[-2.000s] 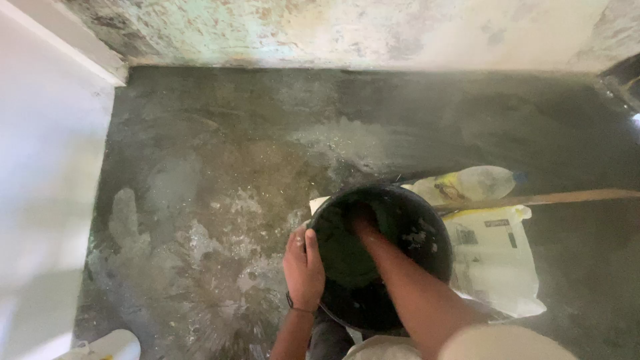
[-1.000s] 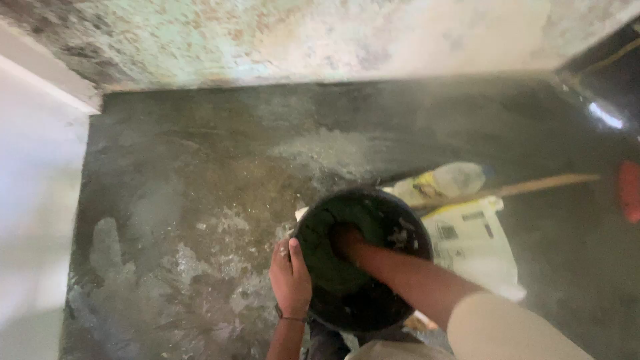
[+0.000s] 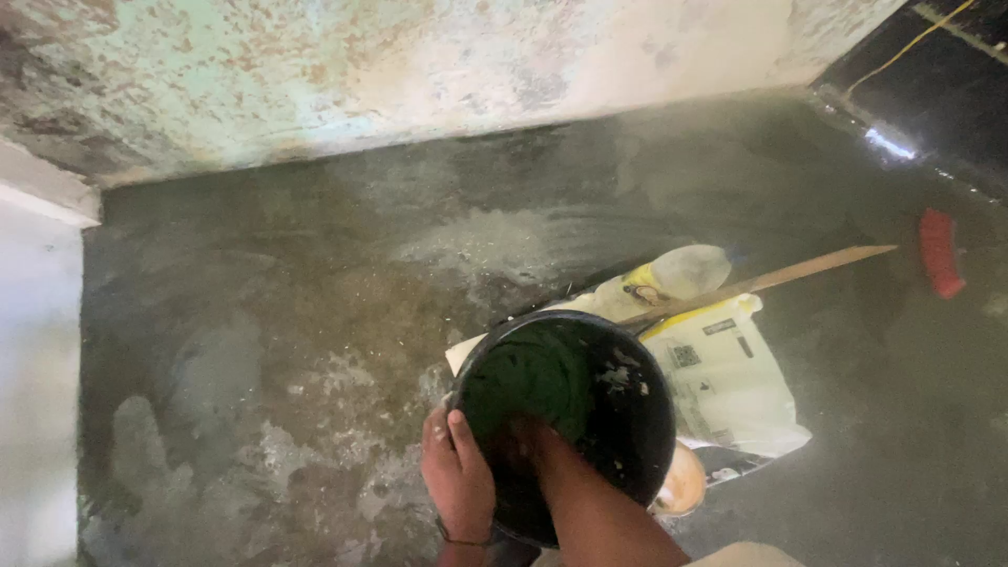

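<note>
A round black bucket stands on the floor near the bottom middle, with dark green material inside. My left hand grips its left rim, the thumb over the edge. Deep within the bucket is my right hand, in the green material; its fingers are dark and blurred, so what they hold cannot be told. Just beyond the rim lie a clear plastic bottle with a yellow label, a long wooden stick and a white plastic sack bearing writing. A round orange-white object shows at the bucket's lower right.
A stained, peeling wall runs along the back, and a pale wall stands at the left. The concrete floor has light patches. A red curved object lies at the right, below a dark surface with a yellow cord.
The right hand has shifted within the bucket toward the near left side. The left hand stays at the rim. The view has turned, bringing the red object into sight.
</note>
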